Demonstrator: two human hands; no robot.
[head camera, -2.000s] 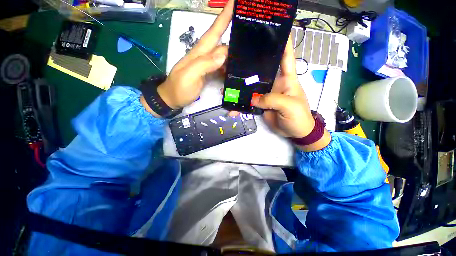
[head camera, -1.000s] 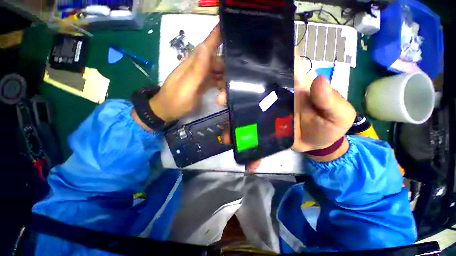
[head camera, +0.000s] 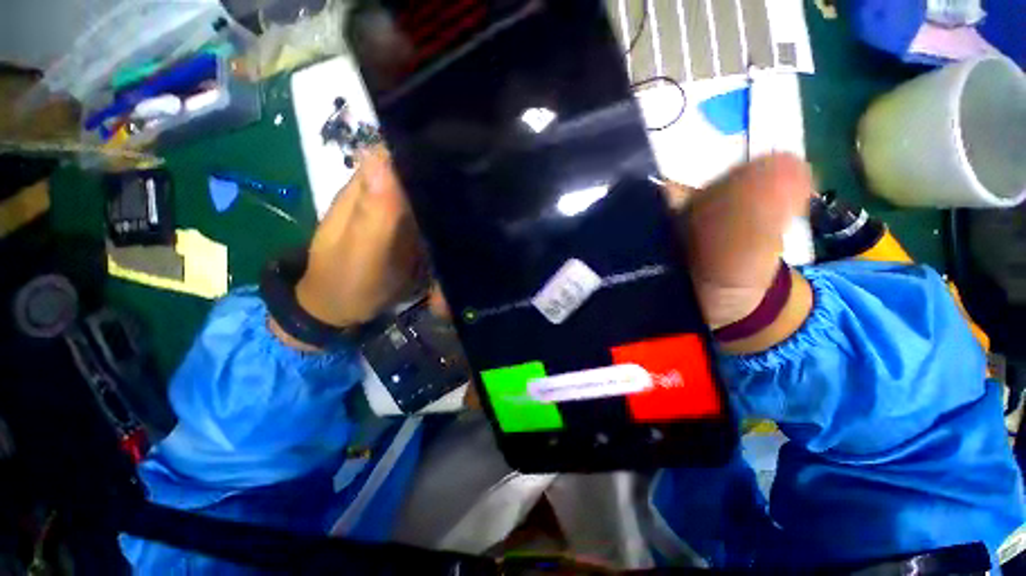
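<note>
A black smartphone (head camera: 506, 169) is held up close to the camera, tilted. Its screen shows red text at the top, a green and a red block at the bottom and a small white sticker. My left hand (head camera: 366, 248) is at its left edge and my right hand (head camera: 737, 231), blurred, at its right edge; both grip it, with some fingers hidden behind it. An opened phone body (head camera: 414, 358) lies on the white pad (head camera: 309, 107), partly hidden by the smartphone and my left hand.
Small dark modules (head camera: 347, 126) lie on the pad. At left are a black battery (head camera: 140, 207), yellow paper (head camera: 203, 264), a blue pick (head camera: 223, 194) and a clear box (head camera: 214, 96). At right are a white cup (head camera: 945, 141), a blue bin (head camera: 883, 25) and an electric screwdriver (head camera: 883, 245).
The smartphone has come closer to the camera and lower, tilting, and covers more of the pad and opened phone. Both hands moved with it. A white message bar now shows over the colored blocks.
</note>
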